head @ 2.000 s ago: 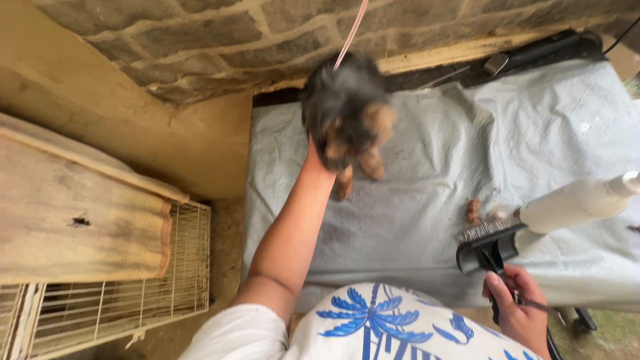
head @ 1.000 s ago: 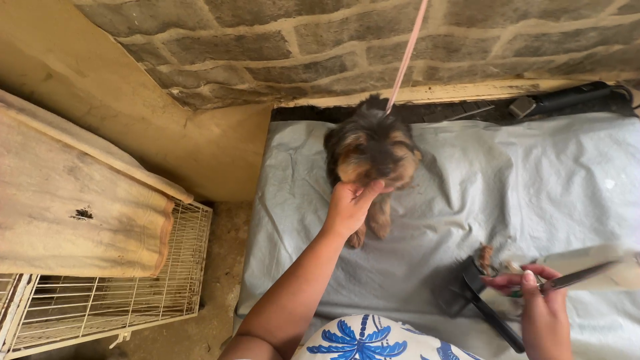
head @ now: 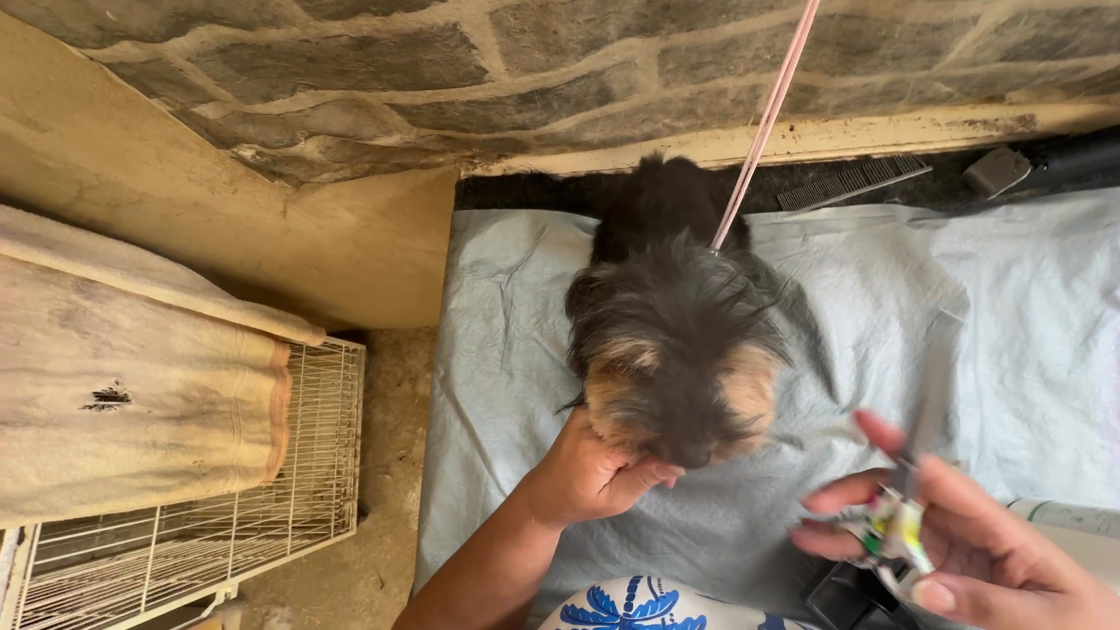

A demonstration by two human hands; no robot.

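Note:
A small black and tan dog [head: 682, 350] faces me on the grey sheet of the table [head: 516, 350]; a pink cord [head: 770, 127] runs up from its neck. My left hand [head: 591, 477] grips the fur under its chin. To the right, my right hand [head: 971, 534] holds scissors [head: 932, 394] with colourful handles, blades pointing up and blurred by motion. Below that hand lies a black slicker brush [head: 849, 595], partly hidden, beside a white bottle [head: 1072, 529] at the right edge.
A metal comb [head: 853, 182] and a black hair clipper [head: 1041, 168] lie along the table's back edge, against the block wall [head: 577, 70]. At the left stands a wire cage [head: 324, 437] with a stained towel [head: 149, 376] over it.
The slicker brush has left my right hand, which now holds the scissors up nearer the dog. The dog's head has come forward and down over my left hand. The view has moved closer.

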